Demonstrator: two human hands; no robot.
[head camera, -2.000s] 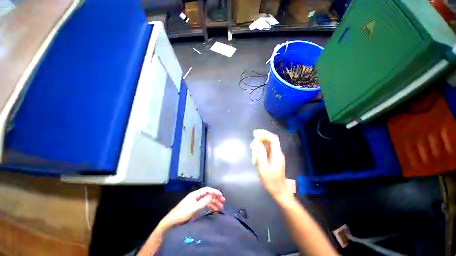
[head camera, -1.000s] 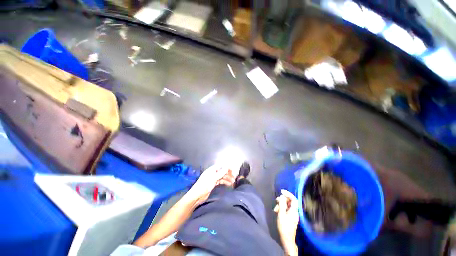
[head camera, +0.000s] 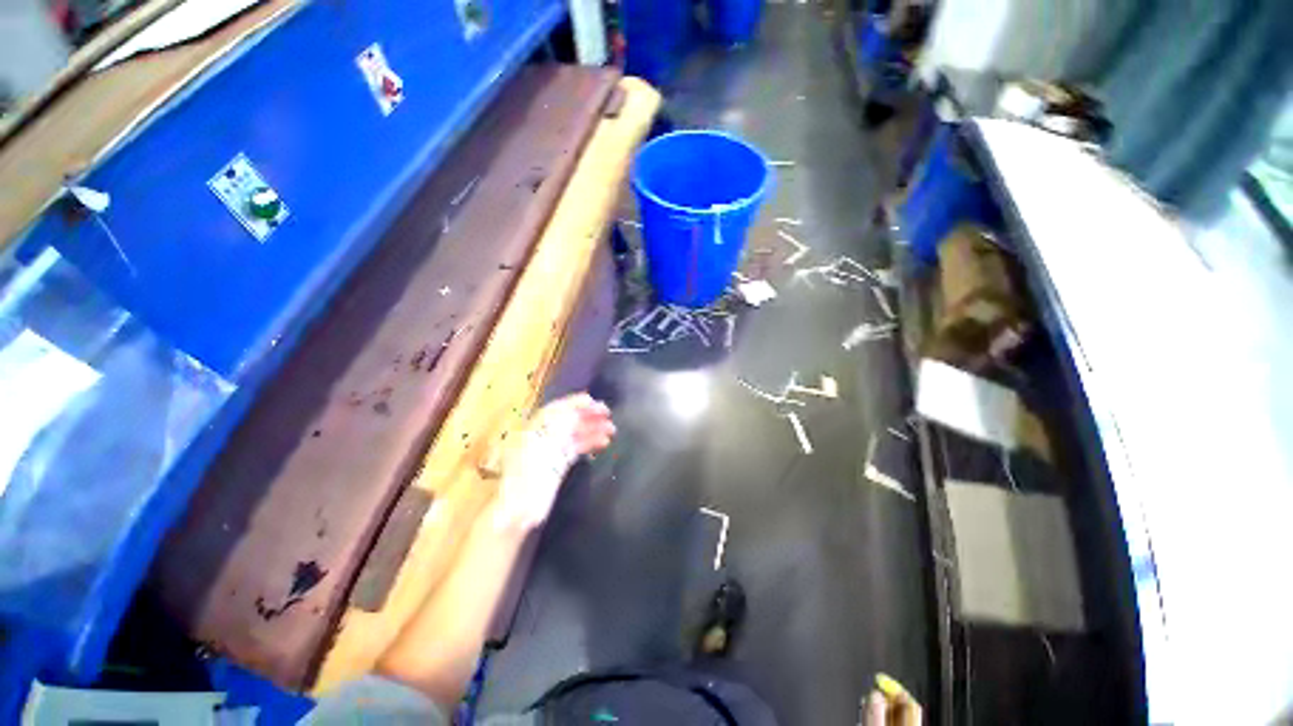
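My left hand (head camera: 567, 437) is held above the outer edge of the pale timber bed (head camera: 589, 192), fingers loosely curled and holding nothing visible. My right hand (head camera: 896, 705) is mostly cut off by the bottom edge; a small yellow piece (head camera: 889, 685) shows at its fingertips. The long purple-brown slab (head camera: 411, 319) lies beside the timber, its surface nicked and marked. The blue press front (head camera: 319, 142) rises behind the slab, with a green button (head camera: 264, 207) and a red button (head camera: 389, 87). A small dark plate (head camera: 393, 550) sits on the timber near me.
A blue bin (head camera: 695, 227) stands on the floor at the far end of the bed. White offcuts (head camera: 801, 433) are scattered along the aisle. A long white-topped table (head camera: 1092, 383) with shelves below runs along the right. My shoe (head camera: 722, 617) is in the aisle.
The view has swung left from the open floor and the full scrap bin to the press bed. My left hand is now above the timber edge; my right hand is lower and mostly out of view.
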